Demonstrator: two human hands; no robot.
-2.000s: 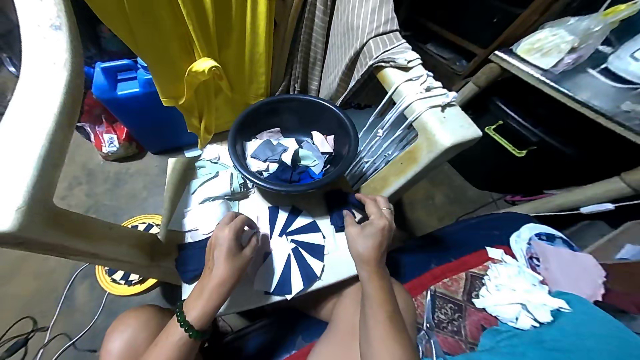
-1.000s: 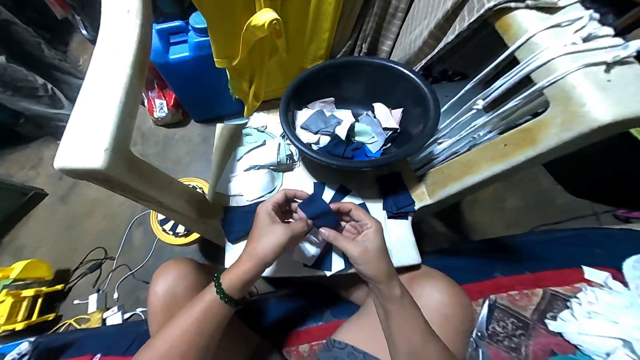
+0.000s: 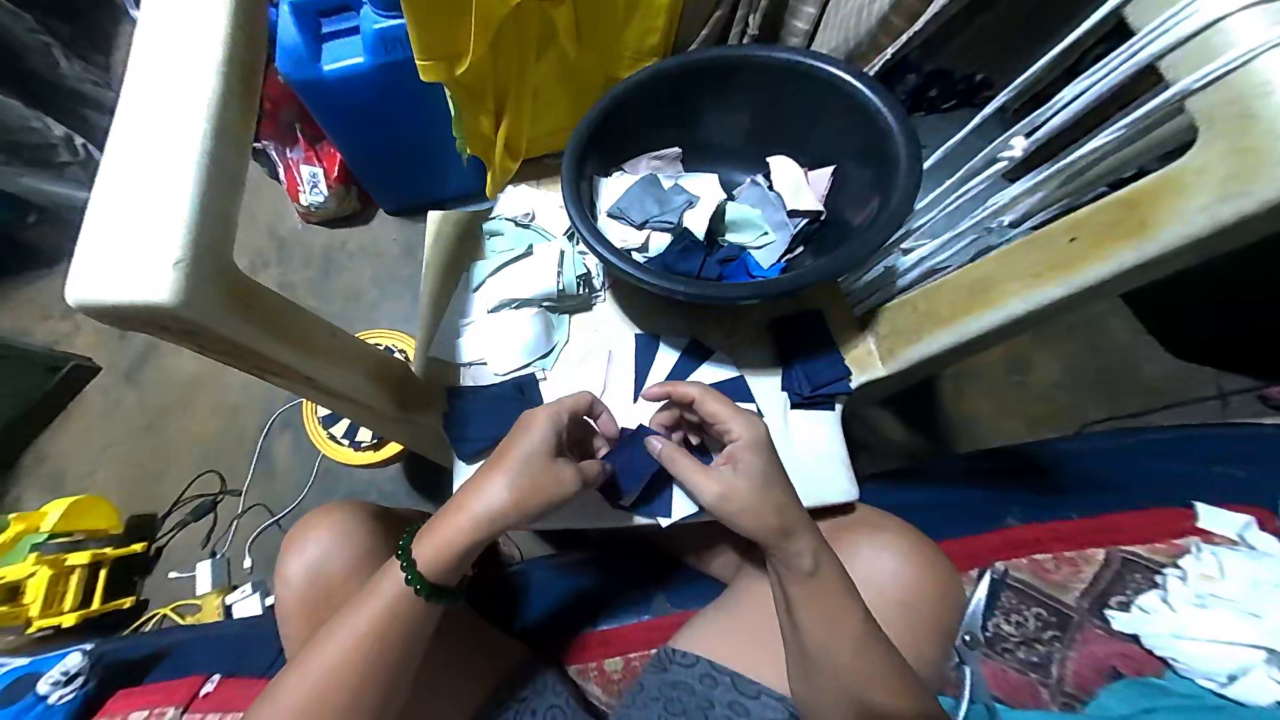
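My left hand (image 3: 548,458) and my right hand (image 3: 722,455) face each other over the white plastic chair seat (image 3: 822,450). Between them they hold a small navy fabric piece (image 3: 632,468), pinched at its edges. Beneath it lies a round arrangement of navy and white fabric wedges (image 3: 690,362), partly covered by the hands. A navy fabric stack (image 3: 490,412) lies left of it, another navy stack (image 3: 812,362) at the right. Pale fabric pieces (image 3: 520,338) are piled at the back left. A black plastic basin (image 3: 742,85) with mixed fabric scraps (image 3: 655,203) stands at the seat's back.
Chair armrests (image 3: 180,160) rise on both sides, the right one wound with white cords (image 3: 1010,150). A blue jerrycan (image 3: 375,110) and yellow cloth (image 3: 540,70) are behind. Scissors (image 3: 970,640) and white scraps (image 3: 1215,610) lie at lower right; cables (image 3: 215,515) at lower left.
My hands were apart two seconds ago, the right one at the right-hand navy stack. They have come together over the wedge arrangement with a navy piece between them. The view has shifted.
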